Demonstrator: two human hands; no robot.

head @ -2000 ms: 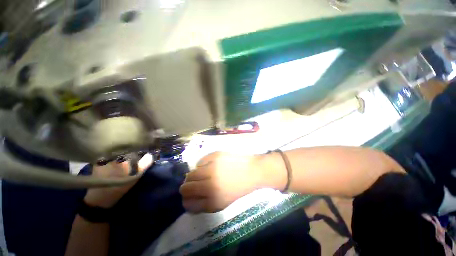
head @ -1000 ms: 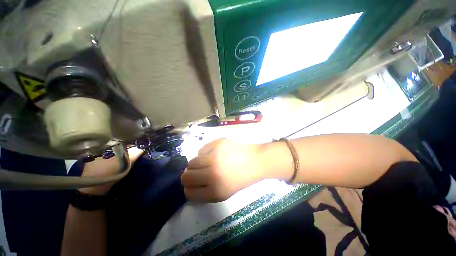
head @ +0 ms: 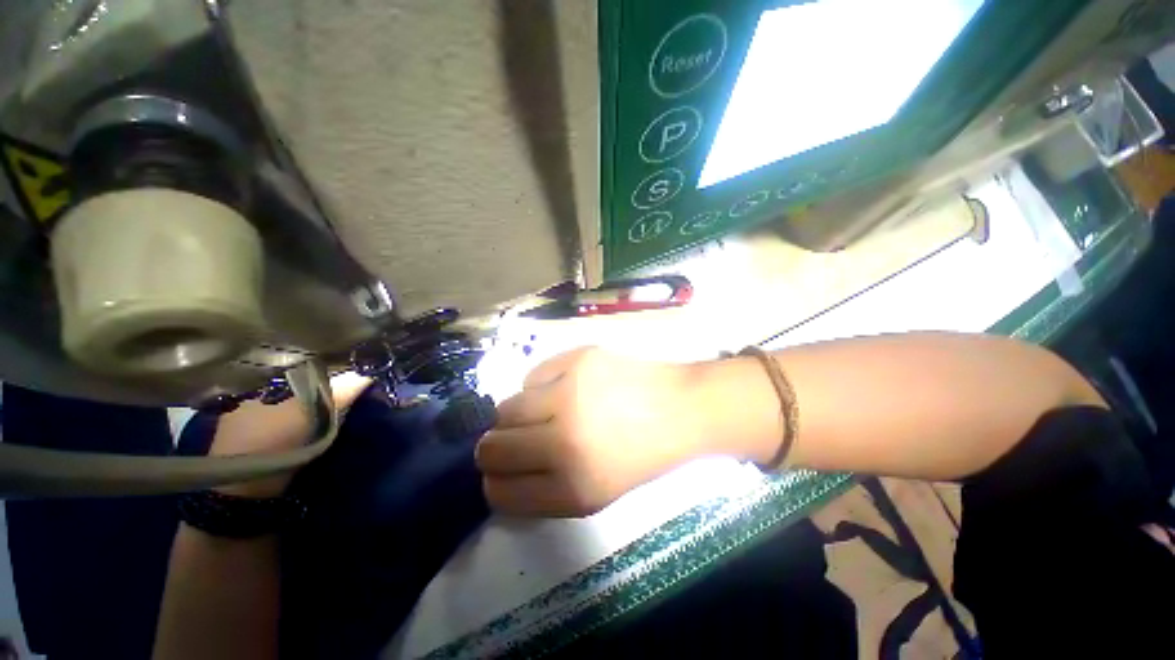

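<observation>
Dark navy cloth (head: 374, 503) lies on the white table under the sewing machine head (head: 412, 142). My right hand (head: 567, 438) rests at the cloth's right edge with curled fingers, beside a black knurled knob (head: 465, 415). Its fingertips are turned away, so a grip on the cloth cannot be made out. My left hand (head: 277, 423) lies on the cloth at the left, partly hidden behind the cream curved bar (head: 258, 467) and the head; its fingers are mostly hidden. The needle and presser foot area is dark and unclear.
Red-edged snips (head: 631, 297) lie on the bed right of the needle area. The green control panel (head: 670, 155) with a bright screen is above. A cream tension knob (head: 155, 277) is at the upper left. The green ruler edge (head: 670, 554) runs along the table's front.
The view has moved closer to the machine head, and the head and panel appear larger. The black knurled knob shows more clearly beside my right hand. Both hands stay in nearly the same places.
</observation>
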